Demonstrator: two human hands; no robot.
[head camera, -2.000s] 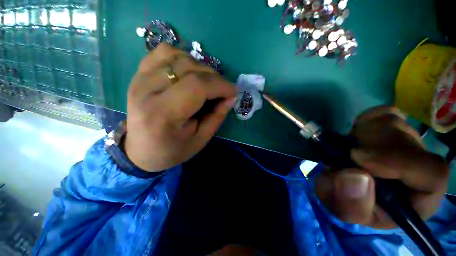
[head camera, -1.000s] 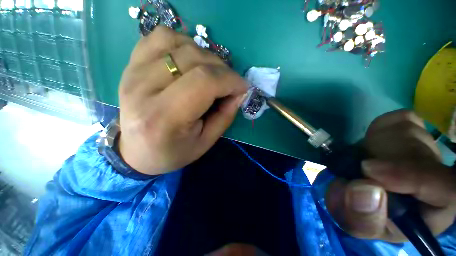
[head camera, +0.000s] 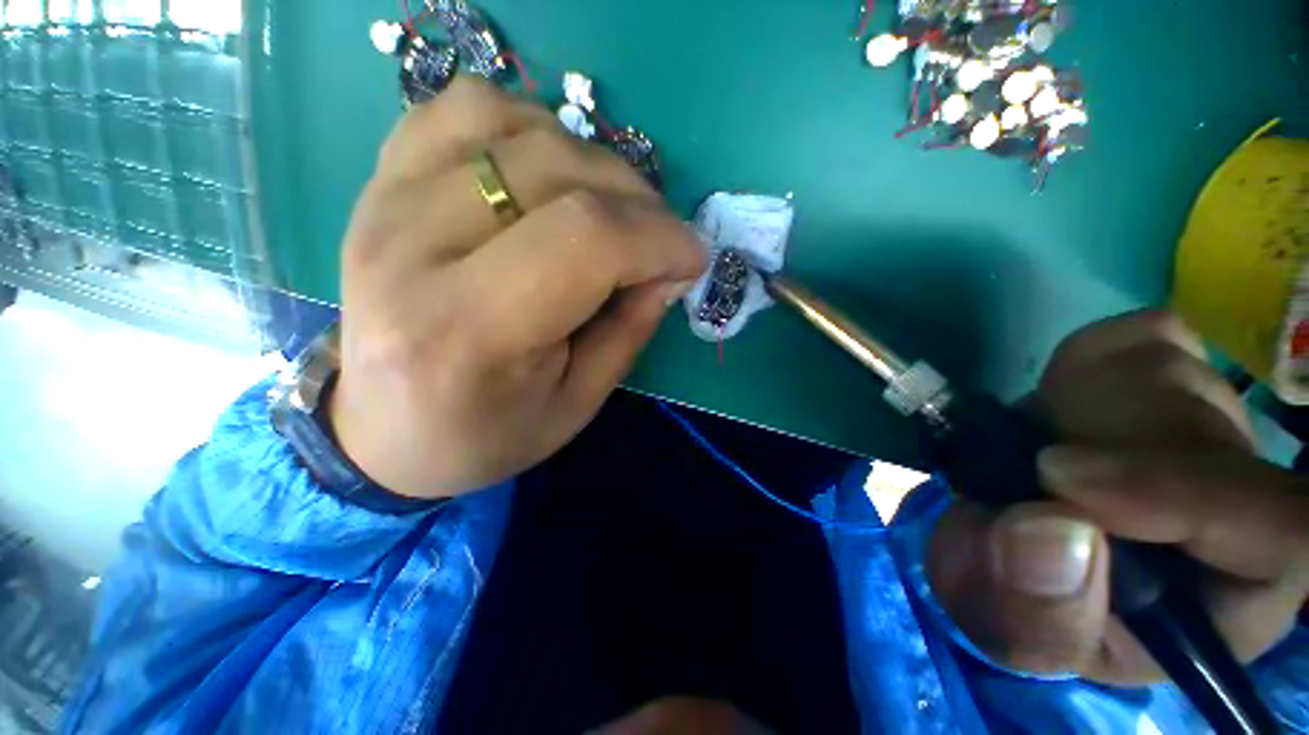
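Observation:
A small dark speckled circuit board (head camera: 726, 286) lies on a whitish pad (head camera: 754, 227) on the green mat. A thin red wire end shows below it. My left hand (head camera: 503, 287), bare with a ring, has thumb and forefinger pinched together at the board's left edge; what lies between the fingertips is too small to tell. My right hand (head camera: 1148, 503) holds the soldering iron (head camera: 859, 342) by its black handle. The iron's tip is at the right edge of the pad, close beside the board; whether they touch I cannot tell.
A pile of silvery discs with red wires (head camera: 991, 79) lies at the upper right. Dark board assemblies (head camera: 457, 46) lie behind my left hand. A clear plastic tray (head camera: 129, 144) is at the left. A yellow tape roll (head camera: 1246, 251) stands at the right. A blue cord (head camera: 732, 467) hangs at the bench edge.
Since two seconds ago the whole view has shifted, and the board has turned slightly on the pad. The iron tip stays near the board's right side. My left hand keeps its pinch.

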